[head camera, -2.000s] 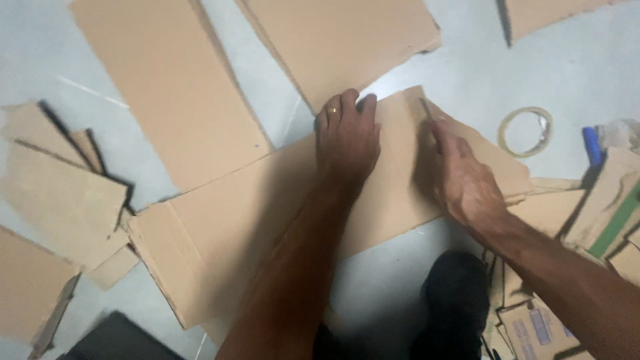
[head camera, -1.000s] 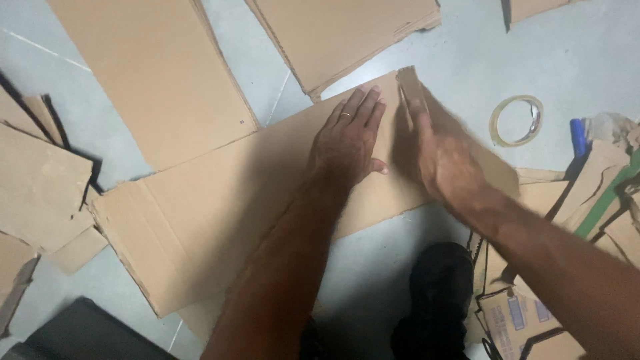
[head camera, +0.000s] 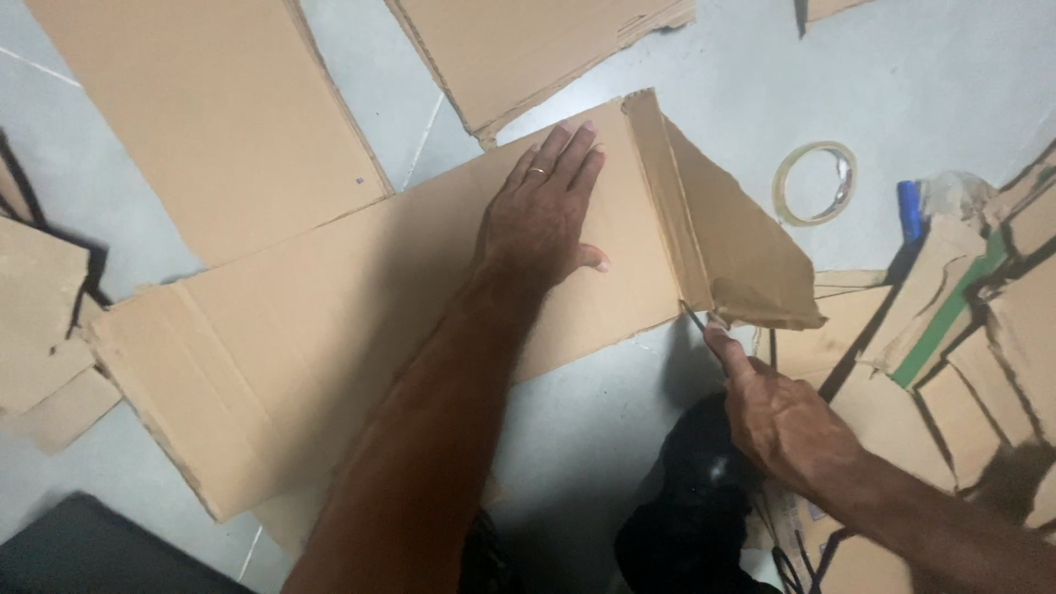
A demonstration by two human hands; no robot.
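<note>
A long cardboard sheet lies slantwise across the tiled floor. My left hand presses flat on it, fingers spread, with a ring on one finger. To the right of that hand the sheet has a narrow folded strip, and beyond the strip a ragged-edged flap stands at an angle. My right hand grips a thin blade, its tip at the lower end of the fold. The blade's handle is hidden in the fingers.
Two large cardboard pieces, one at upper left and one at top centre, lie beyond the sheet. A tape roll, a blue tube-like object and cardboard scraps are on the right. A black shoe stands below.
My right hand has moved down from the upper part of the sheet's right end to its lower edge. The right end has been folded up. My left hand stays on the sheet, its fingers spread.
</note>
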